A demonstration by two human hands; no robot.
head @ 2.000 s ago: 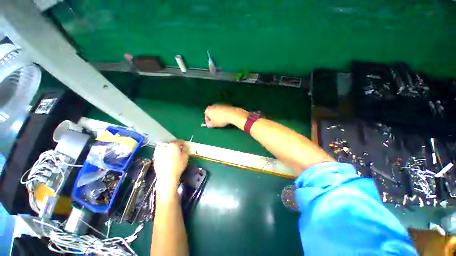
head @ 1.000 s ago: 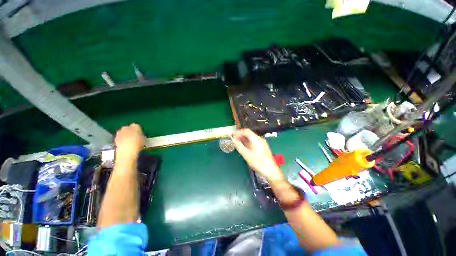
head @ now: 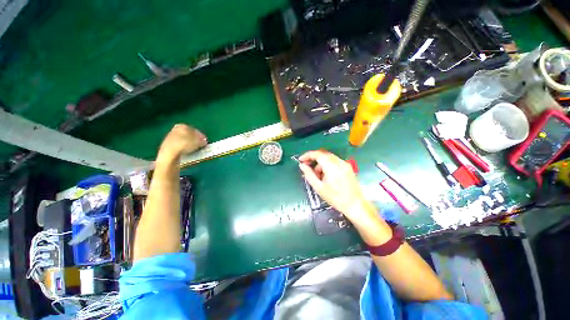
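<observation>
My right hand (head: 332,181) is over the bench with thumb and finger pinched on a tiny silvery piece (head: 297,158), too small to name. An open black phone unit (head: 330,222) lies partly under this hand. A round clear screw dish (head: 270,153) of silvery bits is left of the fingertips. My left hand (head: 181,139) is curled at the pale strip (head: 244,139); its palm is hidden and I cannot tell if it holds anything. An orange electric screwdriver (head: 373,109) hangs from a coil behind the right hand.
A black small-parts tray (head: 337,81) is at the back. A blue bin (head: 94,240) and white cables (head: 47,253) are at left. A plastic cup (head: 500,127), red-edged multimeter (head: 542,145), red-handled tools (head: 465,156) and a pink stick (head: 396,196) are at right.
The view has swung right and down. My right hand has come back from the rear of the bench, past the screw dish, to above the phone unit. My left hand stays curled by the strip.
</observation>
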